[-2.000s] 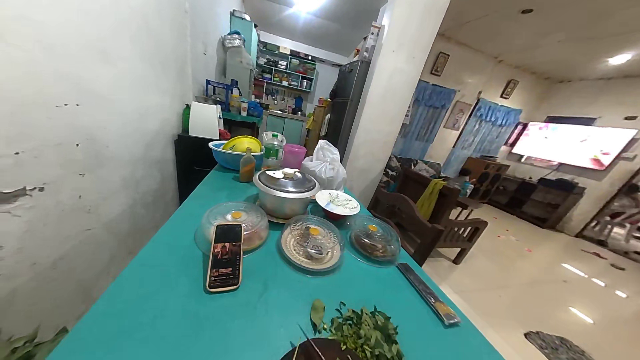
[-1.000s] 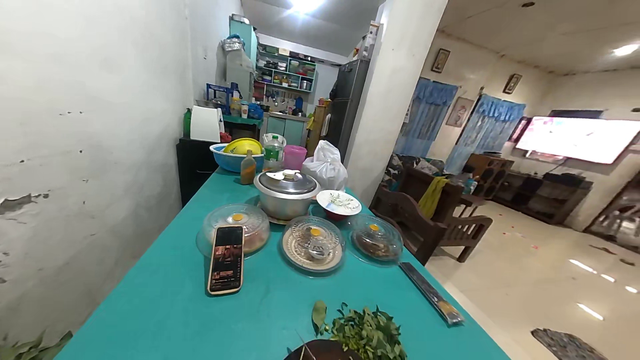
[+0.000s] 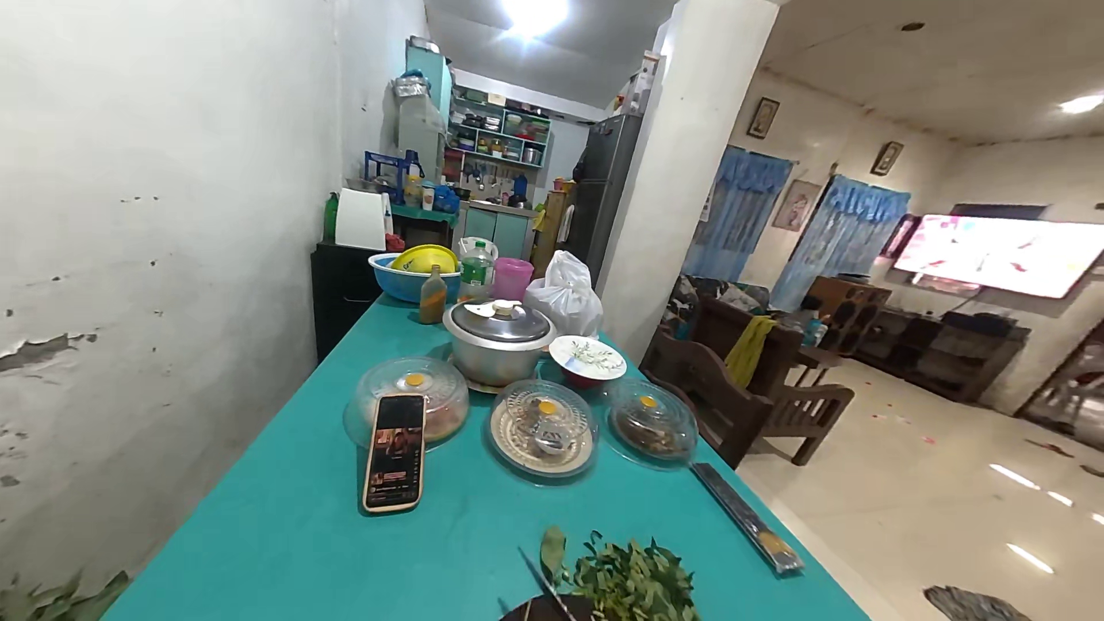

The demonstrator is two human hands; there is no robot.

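Neither my left hand nor my right hand shows in the head view. At the near edge of the teal table (image 3: 319, 517) lies a heap of green leaves (image 3: 634, 578) beside a dark round object (image 3: 548, 609), cut off by the frame. A thin pointed thing (image 3: 545, 576) slants over that dark object. A smartphone (image 3: 395, 453) with a lit screen leans against a clear dome cover (image 3: 435, 392). To its right, a second clear cover (image 3: 565, 414) sits over a patterned plate, and a third (image 3: 660, 423) over dark food. A long, narrow plastic-wrapped item (image 3: 746, 517) lies near the right edge.
Behind the covers stand a lidded metal pot (image 3: 500, 349), a white plate (image 3: 588, 357) on a dark red bowl, a glass bottle (image 3: 433, 297), a pink container (image 3: 512, 278), a white plastic bag (image 3: 567, 297) and a blue basin (image 3: 392, 280). Wooden chairs (image 3: 707, 388) flank the table's right side.
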